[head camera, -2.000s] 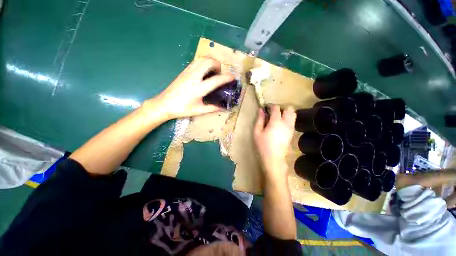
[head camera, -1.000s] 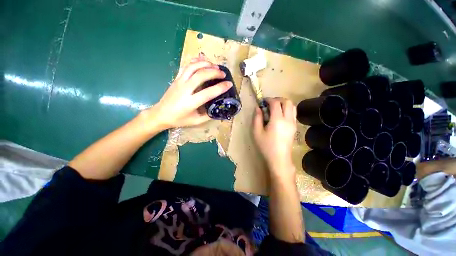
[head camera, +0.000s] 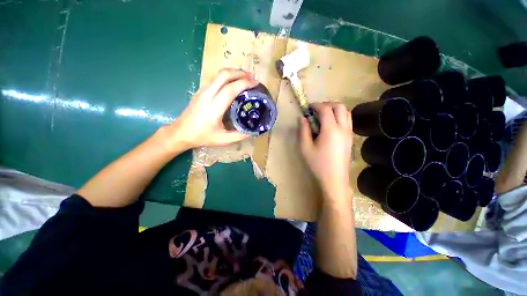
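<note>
My left hand (head camera: 211, 113) holds a black lamp body (head camera: 263, 94) over the left part of the cardboard. Its round shiny end face (head camera: 253, 113), with small yellow and white spots, points up toward me. My right hand (head camera: 328, 141) is closed around the dark grip of a mallet (head camera: 297, 60). The mallet lies on the cardboard with its whitish head pointing away from me and its dark face to the left. Several empty black housing sleeves (head camera: 409, 156) stand or lean in a cluster just right of my right hand, with thin bright rims.
The tan cardboard sheet (head camera: 346, 75) has a torn lower left edge and lies on the green bench (head camera: 127, 69). A pale metal bar (head camera: 285, 11) stands at the top edge. A dark cylinder (head camera: 513, 54) lies at the far right. Another person's sleeve (head camera: 503, 231) is at the lower right.
My left hand has turned the lamp body so its end face now points up toward me. My right hand stays on the mallet grip. The view has shifted slightly.
</note>
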